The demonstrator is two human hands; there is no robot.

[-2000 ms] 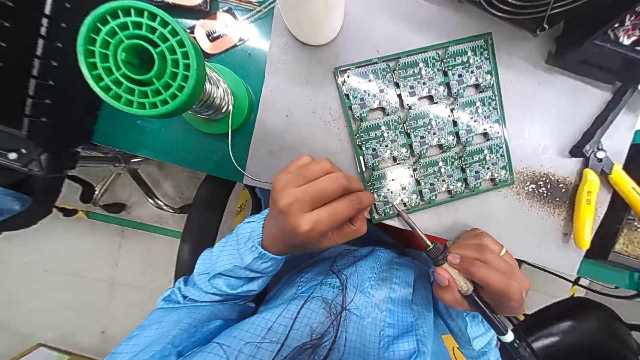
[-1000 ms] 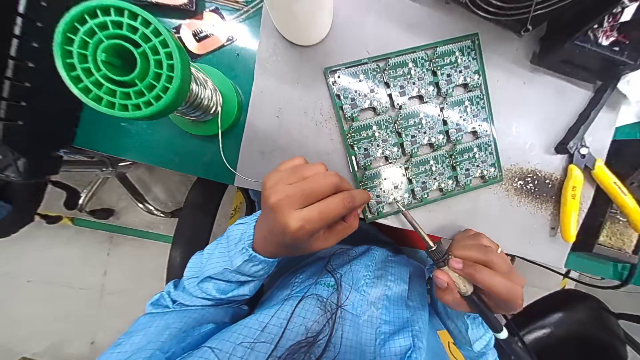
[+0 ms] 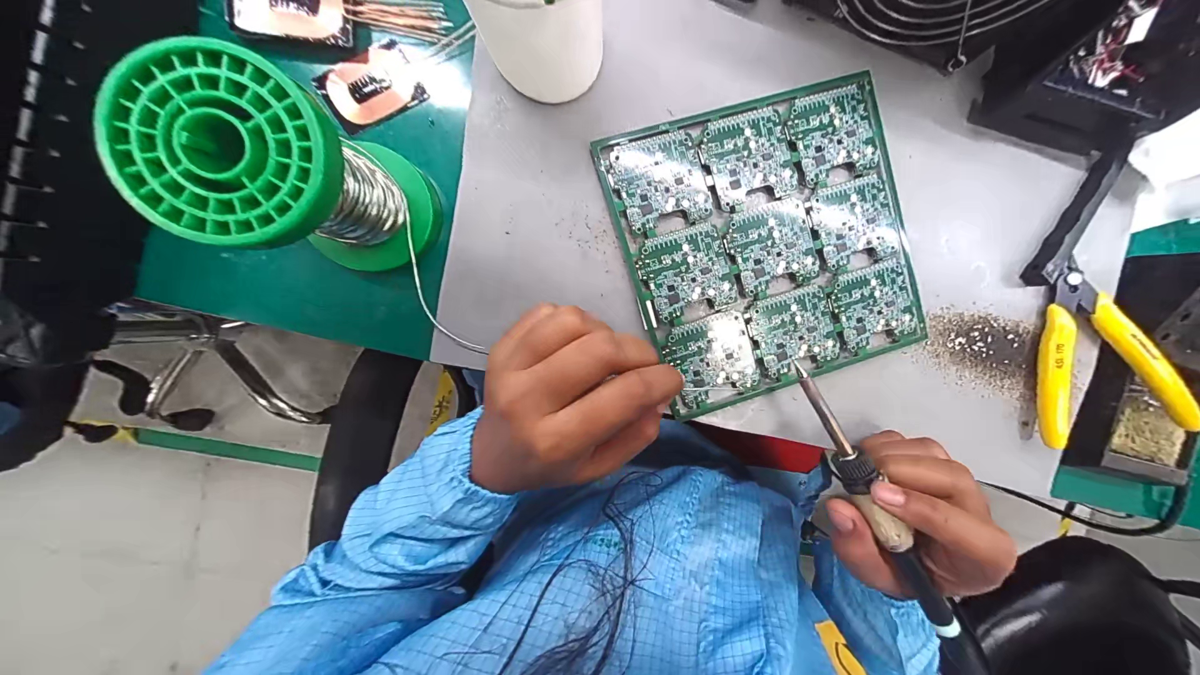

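A green panel of several joined circuit boards [image 3: 769,246] lies on the grey mat. My left hand [image 3: 574,398] pinches solder wire [image 3: 424,298] that runs from a green spool [image 3: 220,141] at the left; its thin end reaches over the panel's near left board. My right hand [image 3: 923,516] grips a soldering iron [image 3: 874,514] by its handle. The iron's tip is at the near edge of the panel, over the middle board of the near row; whether it touches is unclear.
Yellow-handled cutters [image 3: 1073,286] lie at the right, beside scattered metal clippings [image 3: 984,347]. A white cup [image 3: 553,52] stands behind the panel. Copper-coloured braid coils [image 3: 367,86] lie at the upper left. A black fan [image 3: 937,23] is at the back right, and a tray of metal wool [image 3: 1148,431] at the far right.
The iron's tip has moved right along the panel, from the bright spot on the near left board to the middle board's near edge. My left hand still holds the solder wire.
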